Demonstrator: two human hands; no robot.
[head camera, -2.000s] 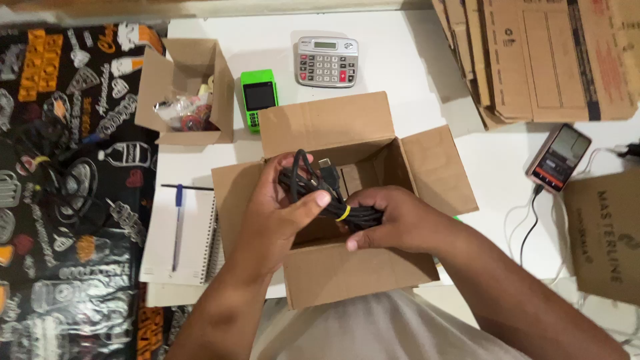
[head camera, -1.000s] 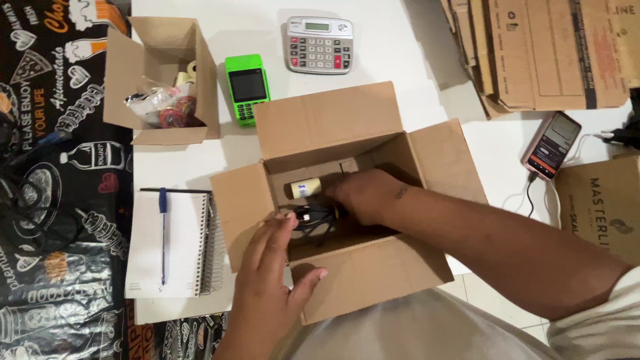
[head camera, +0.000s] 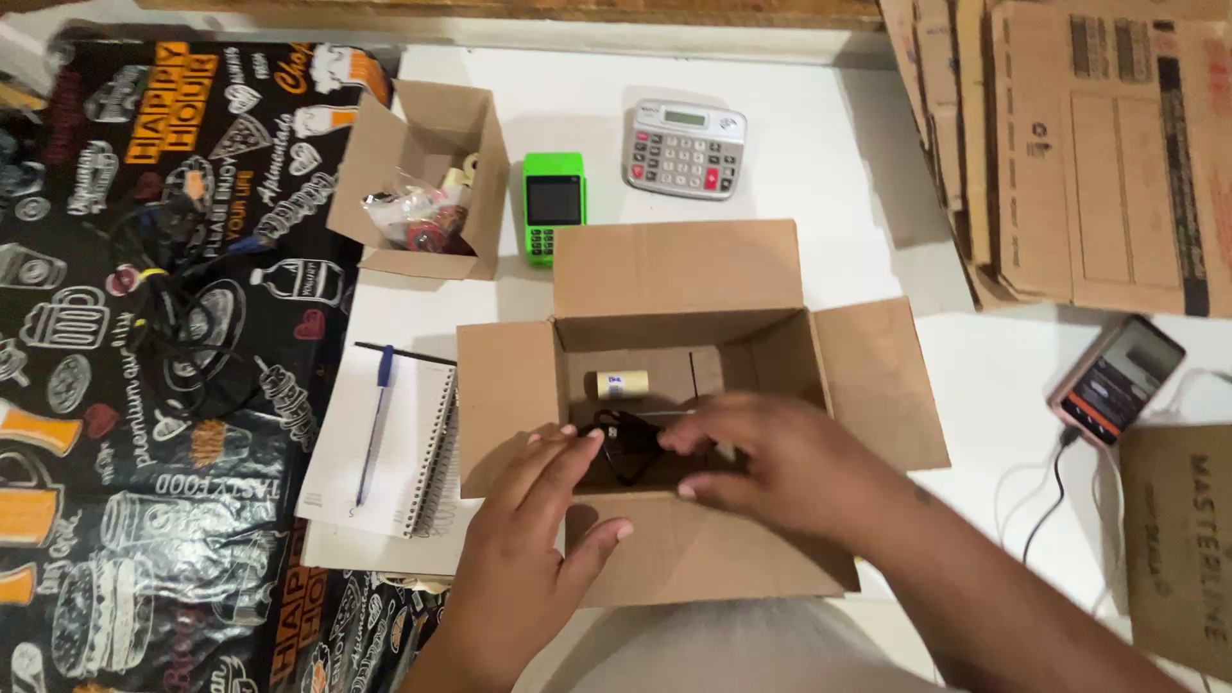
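Note:
An open cardboard box (head camera: 677, 269) stands in front of me, its flaps folded outward. Inside it lie a coiled black cable (head camera: 626, 445) and, just behind that, a small cream-coloured roll (head camera: 623, 384) with writing on it. My left hand (head camera: 539, 525) is over the box's near left corner, fingers apart and fingertips beside the cable. On the other side, my right hand (head camera: 770, 457) hovers over the box with thumb and fingers spread, close to the cable's right end. Neither hand holds anything that I can see.
A smaller open box (head camera: 491, 164) with a plastic bag and rolls stands behind left. Near it are a green card terminal (head camera: 554, 202) and a calculator (head camera: 684, 149). A spiral notebook (head camera: 414, 433) with a pen lies left; flattened cardboard (head camera: 1088, 173) and a plugged-in phone (head camera: 1116, 375) are right.
Two seconds ago both hands held the bundled cable above the box; now it lies inside. My right hand has lifted from deeper in the box since one second ago.

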